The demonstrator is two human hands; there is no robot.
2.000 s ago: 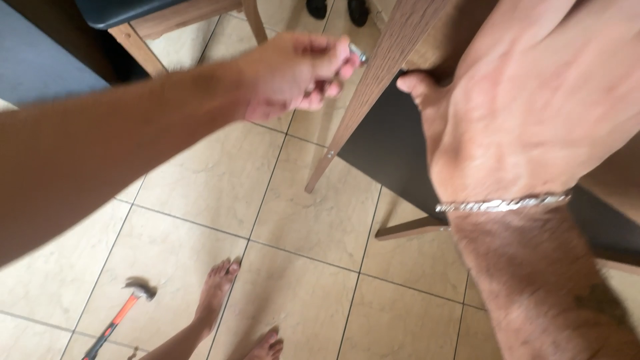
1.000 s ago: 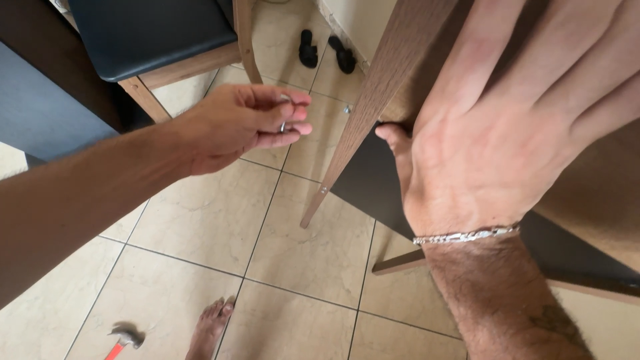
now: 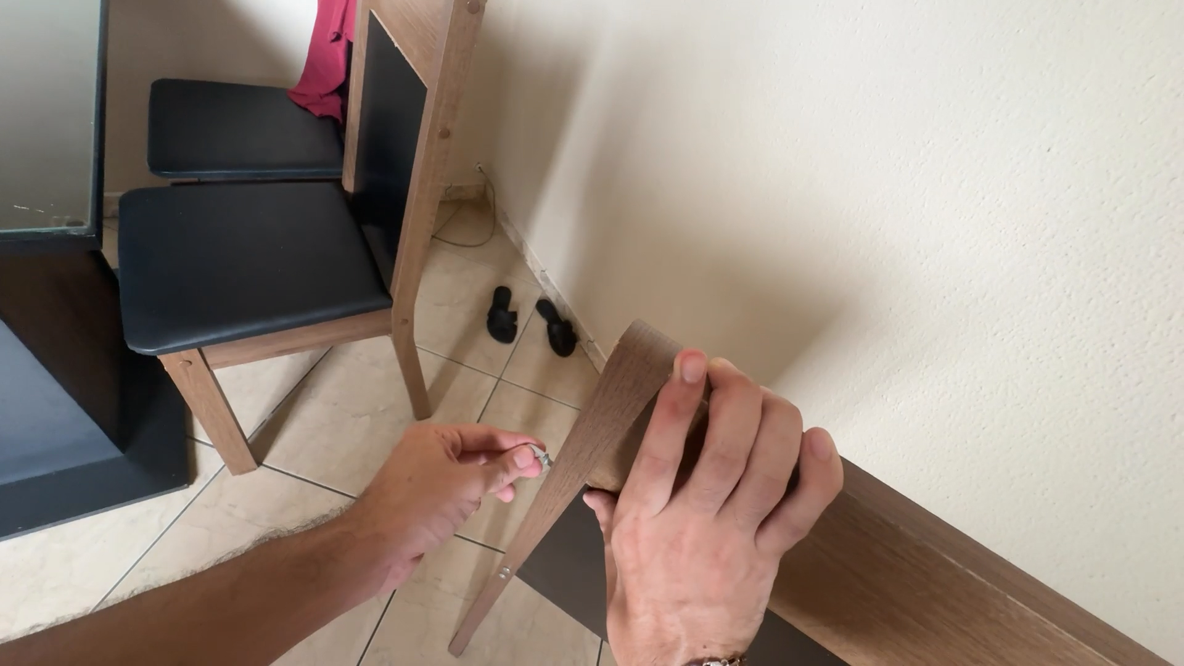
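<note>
My left hand (image 3: 458,495) pinches a small metal piece (image 3: 539,454), perhaps a screw or hex key, between thumb and index finger. Its tip is close to the side of a wooden chair-back post (image 3: 564,453). On that post, lower down, metal fasteners (image 3: 504,573) show. My right hand (image 3: 708,499), with a bracelet at the wrist, grips the top of the same wooden frame, fingers over the rail and thumb beneath. A dark panel (image 3: 569,555) sits below the rail (image 3: 888,546). Part of the joint is hidden behind my right fingers.
Two chairs with black seats (image 3: 250,264) stand at the left, a red cloth (image 3: 326,60) over the farther one. Beside them is a glass-topped table (image 3: 46,120) on a dark base. Black slippers (image 3: 557,328) lie on the tiled floor near the textured wall (image 3: 832,185).
The view has swung up toward the wall, and the hammer seen on the floor earlier is out of frame. My right fingers are now curled over the frame. My left hand is closer to the post.
</note>
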